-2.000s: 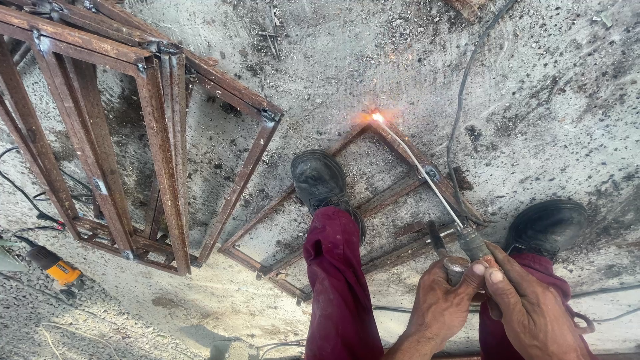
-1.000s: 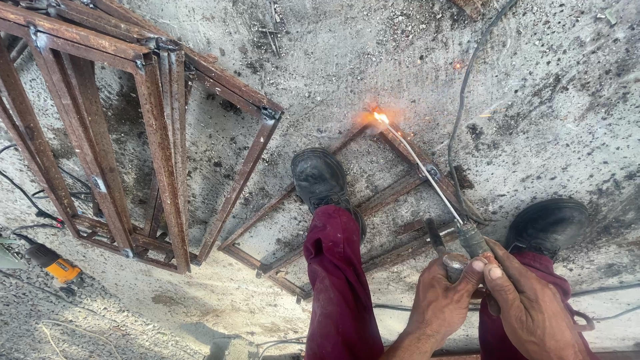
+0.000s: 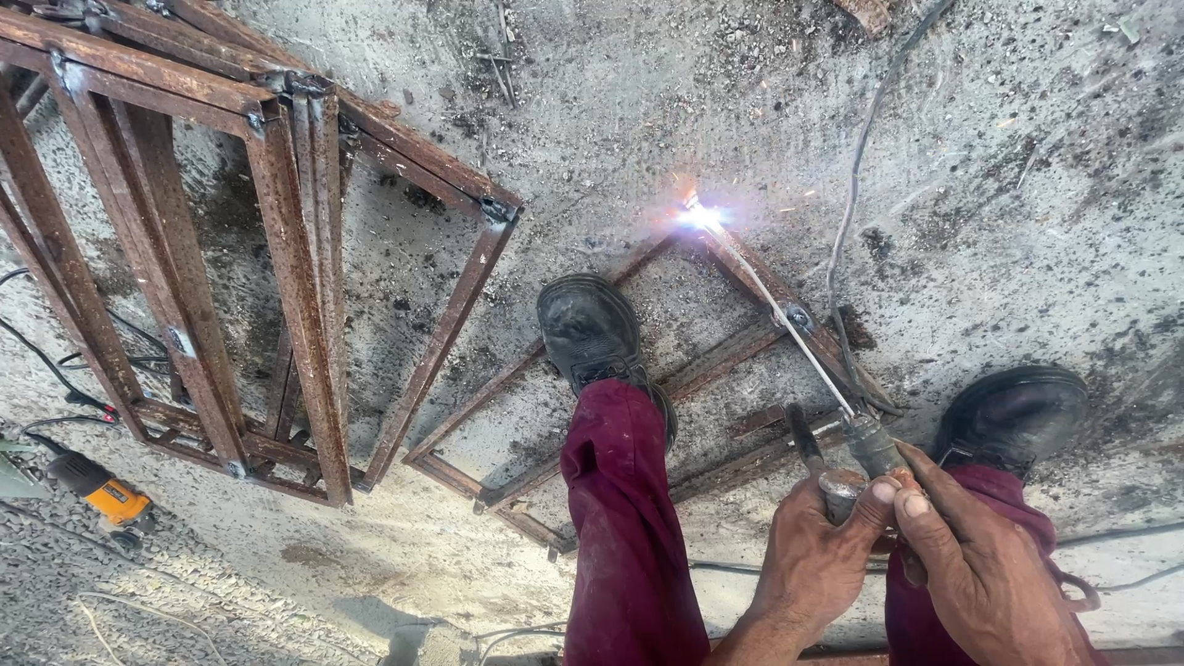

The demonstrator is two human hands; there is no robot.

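Observation:
My right hand [image 3: 985,555] is closed around a welding electrode holder [image 3: 874,449] that clamps a long thin electrode [image 3: 786,319]. At the electrode's far tip a bright arc [image 3: 700,215] glows on the top corner of a rusty angle-iron frame [image 3: 731,359] lying on the ground. My left hand [image 3: 814,555] touches the right one and grips a hammer-like tool [image 3: 840,490] with a metal head; its full shape is hidden by the fingers. My left boot [image 3: 592,328] rests over the frame, and the right boot [image 3: 1013,416] stands beside it.
Several rusty steel frames [image 3: 305,277] with welded corners stand stacked at the left. A yellow and black angle grinder [image 3: 102,490] lies at the lower left among black cords. A grey cable [image 3: 856,185] runs down the concrete to the frame's right side.
The orange glow at the electrode tip has become a bright white-violet arc with flying sparks. Both hands have stayed in nearly the same place.

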